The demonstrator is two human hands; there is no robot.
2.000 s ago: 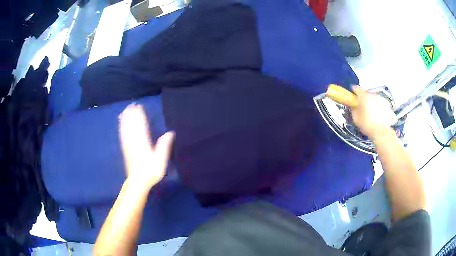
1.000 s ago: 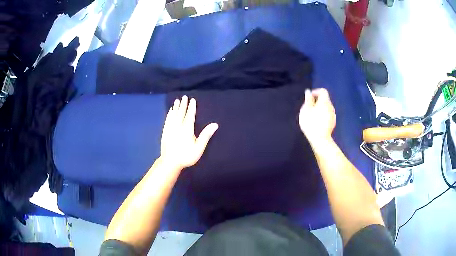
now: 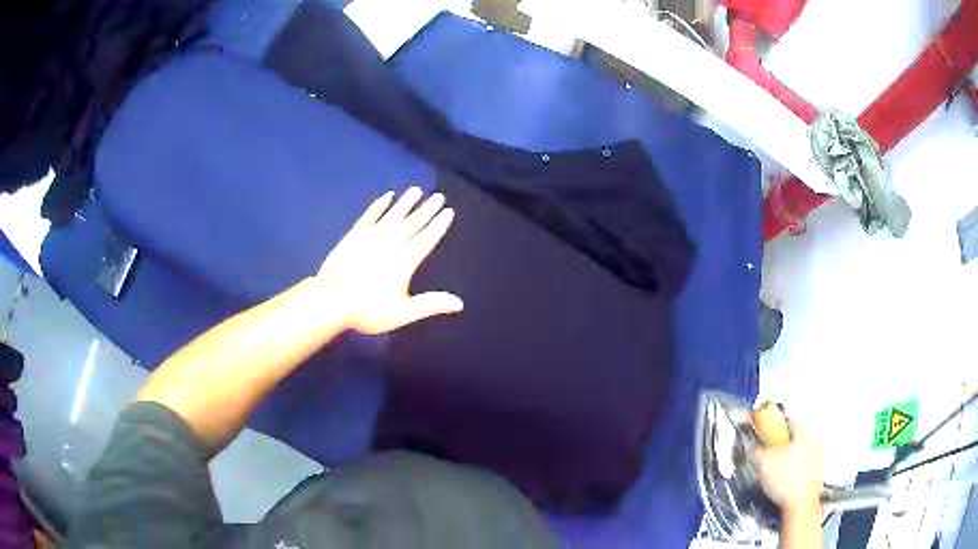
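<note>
A dark plum garment (image 3: 525,343) lies over the blue padded board, one panel flat and a darker part (image 3: 633,204) bunched along its far side. My left hand (image 3: 391,268) lies flat with spread fingers at the panel's left edge, partly over the blue pad (image 3: 247,161). My right hand (image 3: 791,466) is closed round the yellow-tan handle of the silver steam iron (image 3: 729,461) at the lower right, beside the garment and not on it. The lower part of my right arm is cut off by the picture's edge.
A small dark rectangular object (image 3: 116,266) lies on the blue cover at left. A black cloth heap (image 3: 64,86) is at upper left. Red pipes (image 3: 912,91), a white strip (image 3: 729,97) and a grey-green cloth (image 3: 858,172) are at upper right. Purple cloth shows at lower left.
My right hand has left the garment's right side and taken hold of the iron. My left hand is still at the panel's left edge. The view has turned, so the board now slants down to the right.
</note>
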